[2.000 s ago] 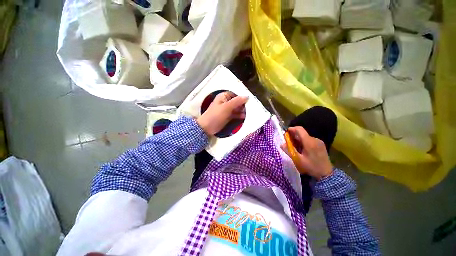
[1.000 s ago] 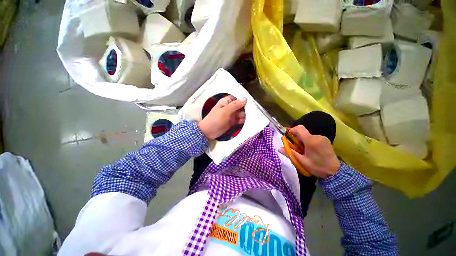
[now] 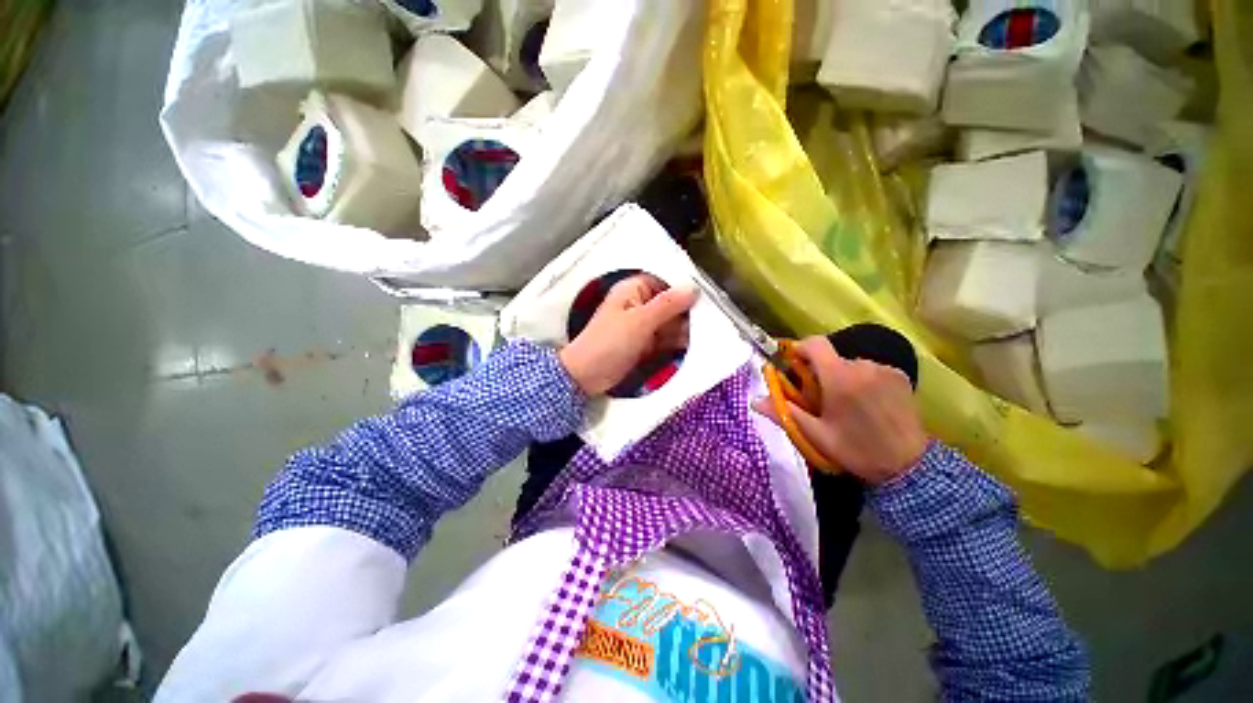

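Observation:
My left hand (image 3: 625,337) holds a cream fabric block (image 3: 643,429) over my lap, its fingers over the dark blue and red round emblem (image 3: 661,374). The block is tilted, one corner pointing away from me. My right hand (image 3: 855,412) grips scissors with orange handles (image 3: 783,398). Their slim blades (image 3: 735,319) lie along the block's right edge, near its right corner. I cannot tell whether the blades touch the fabric or how far they are apart.
An open white sack (image 3: 344,257) with several blocks stands upper left. An open yellow sack (image 3: 962,415) with several blocks stands right. Another emblem block (image 3: 411,371) lies on the grey floor (image 3: 206,453) beside the white sack. A pale sack (image 3: 52,549) is at lower left.
The scissors, pointing away from me two seconds ago, now slant left along the block's edge. My left hand still holds the block, slightly lower in view. The sacks have shifted slightly in view.

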